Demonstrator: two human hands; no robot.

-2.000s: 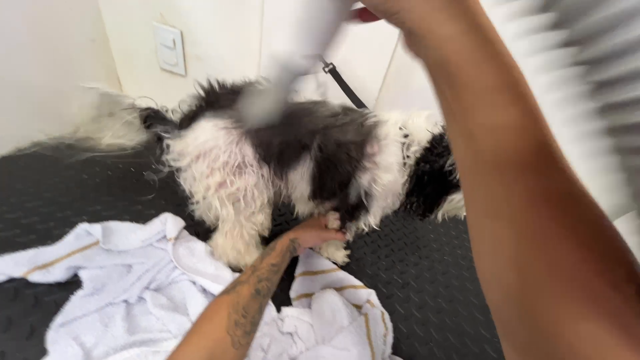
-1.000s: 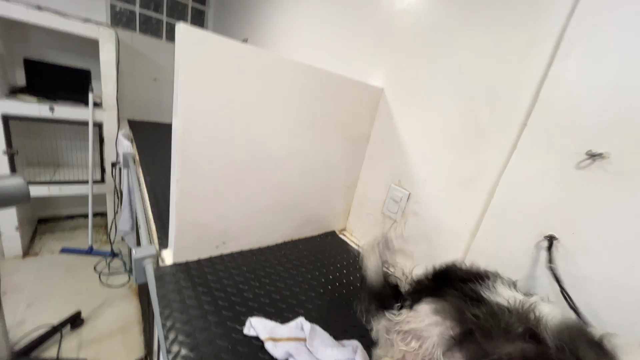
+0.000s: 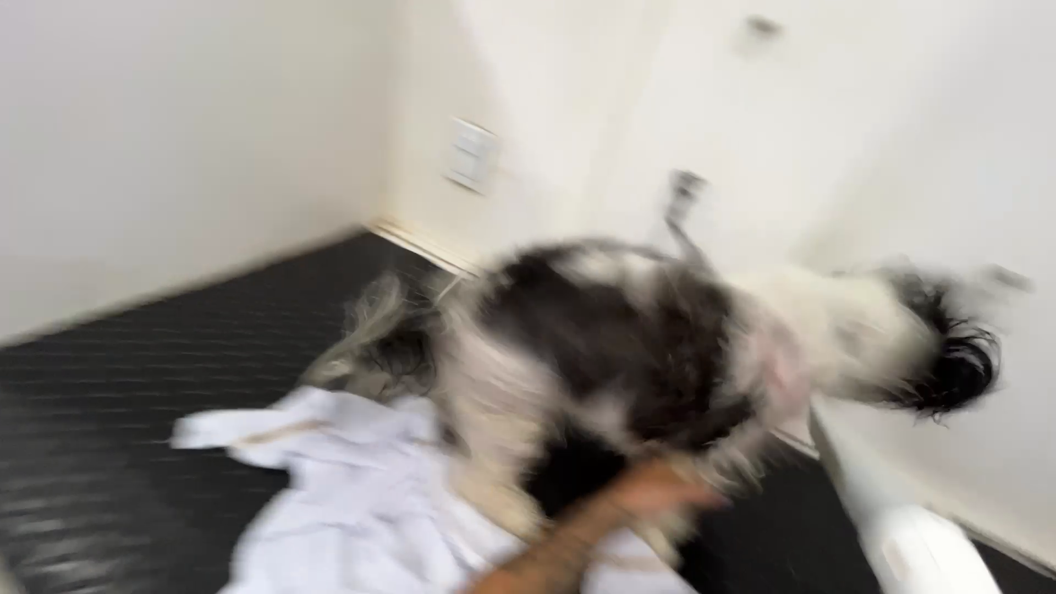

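A black and white long-haired dog (image 3: 610, 346), its coat blurred by motion, stands on a black textured mat (image 3: 148, 396) with its head to the right. My left hand (image 3: 660, 495) reaches in from the bottom, forearm tattooed, and is at the dog's front leg; blur hides how the fingers lie. Below the dog's chest, at the lower right, a white tubular tool (image 3: 916, 536), perhaps a dryer nozzle, points up toward it. My right hand is not visible. A white towel (image 3: 355, 495) with tan stripes lies crumpled by the hind legs.
White walls (image 3: 206, 124) meet in a corner behind the mat. On the back wall are a switch plate (image 3: 472, 155), a dark fitting with a strap (image 3: 685, 198) behind the dog, and a small hook (image 3: 763, 27) higher up.
The view swung to the left partition and back. The blurred white tool was above the dog's back two seconds ago and is now at the lower right, below its chest. My right arm has left the view.
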